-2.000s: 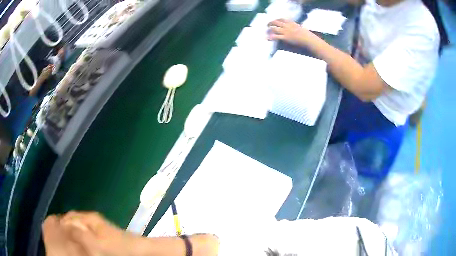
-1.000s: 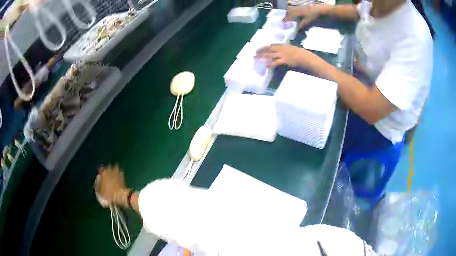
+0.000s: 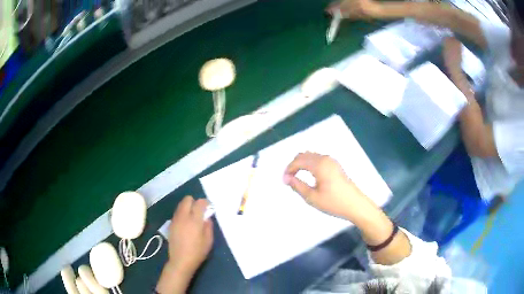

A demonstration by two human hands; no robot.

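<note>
My left hand (image 3: pixel 192 232) is low on the bench, fingers curled on a small crumpled white wad, likely cloth (image 3: pixel 210 211), mostly hidden. My right hand (image 3: pixel 322 184) is over a white sheet (image 3: pixel 293 241), thumb and forefinger curled into a ring with white showing through; any held thing cannot be made out. A yellow and dark pen (image 3: pixel 249 184) lies on the sheet. Left of my left hand, a cream piece with a cord loop (image 3: pixel 129 214) rests at the bench edge, beside another cream piece (image 3: pixel 106 264) and slimmer-looking ones (image 3: pixel 85 279).
A cream piece with cord (image 3: pixel 217 73) lies on the green belt (image 3: pixel 143 132). More cream pieces (image 3: pixel 244 127) lie along the pale rail (image 3: pixel 184 166). White stacked trays (image 3: pixel 431 103) stand at the upper right, where a coworker's arms (image 3: pixel 425 14) reach across. A blue stool (image 3: pixel 442 201) is at the right.
The view has turned left. My right hand, earlier over the belt with a corded piece, is now above the sheet. My left hand has come into view.
</note>
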